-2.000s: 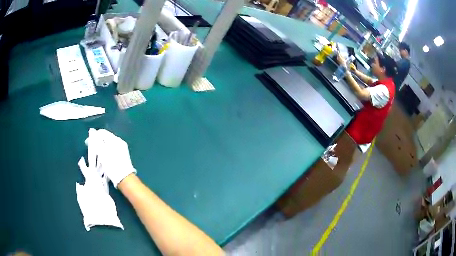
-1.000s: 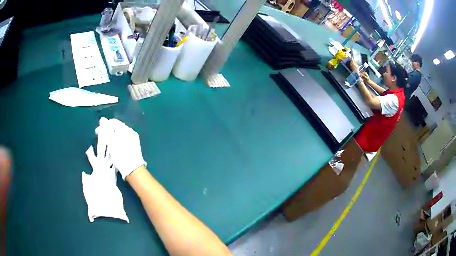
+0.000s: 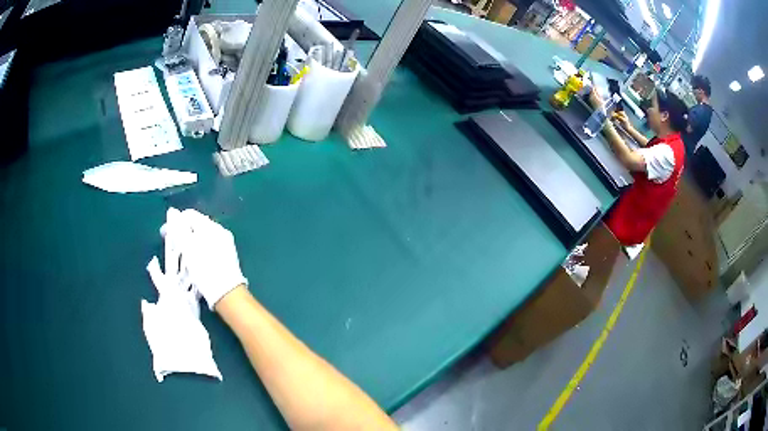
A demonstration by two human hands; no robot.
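An empty white glove (image 3: 178,337) lies flat on the green bench mat (image 3: 337,252), at the left. My right hand (image 3: 205,257), in a white glove, rests on the upper end of the empty glove and covers part of its fingers. Its fingers are bent together; whether they pinch the fabric is hidden. My left hand is not in view. A white pointed strip (image 3: 139,178) lies alone just beyond my right hand.
Beyond are a white card (image 3: 146,114), a narrow white box (image 3: 188,103), a white parts bin (image 3: 208,71), a pen cup (image 3: 323,99) and pale posts (image 3: 259,71). Dark laptops (image 3: 535,168) lie at the right, near a person in a red vest (image 3: 647,204).
The blurred skin-coloured shape at the left edge one second ago is gone. The view has shifted slightly. My right hand stays on the empty glove.
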